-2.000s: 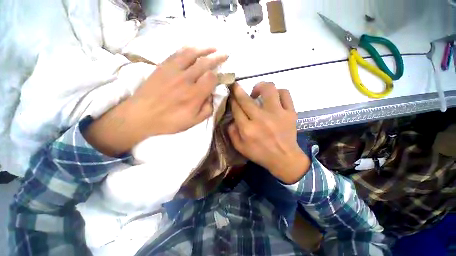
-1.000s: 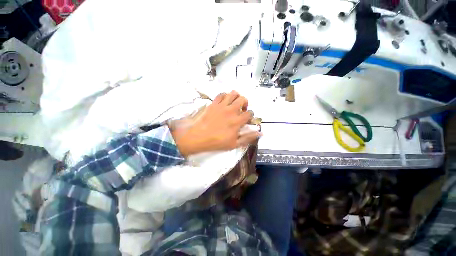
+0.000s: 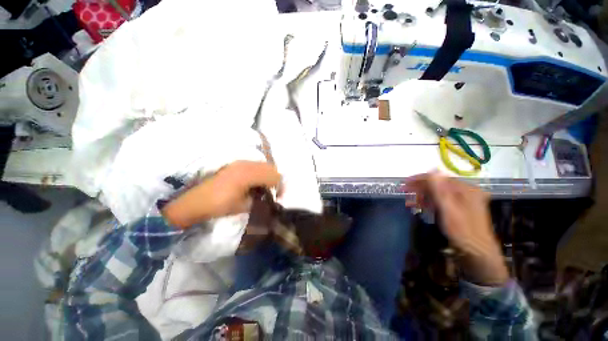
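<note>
White padded lining (image 3: 167,100) lies in a bulky mass at the left, over the table and down onto the lap. A narrow tan strip (image 3: 265,100) runs along it. Brown plaid lining fabric (image 3: 307,230) hangs at the table's front edge over the lap. My left hand (image 3: 230,193) is closed on the edge of the white and brown fabric; its fingertips are blurred. My right hand (image 3: 450,200) is raised near the table's front edge, right of the fabric and blurred; whether it holds anything small cannot be told.
The white sewing machine head (image 3: 413,60) stands at the back, with a brown block (image 3: 384,110) by its needle. Scissors (image 3: 460,148) and a small red-and-blue item (image 3: 543,146) lie at the right. Another machine (image 3: 43,93) is at far left. Dark plaid fabric (image 3: 433,280) is below right.
My left hand has moved left and down towards the lap, drawing fabric with it. My right hand, hidden or out of sight a second ago, now shows at the right. The brown plaid is more exposed.
</note>
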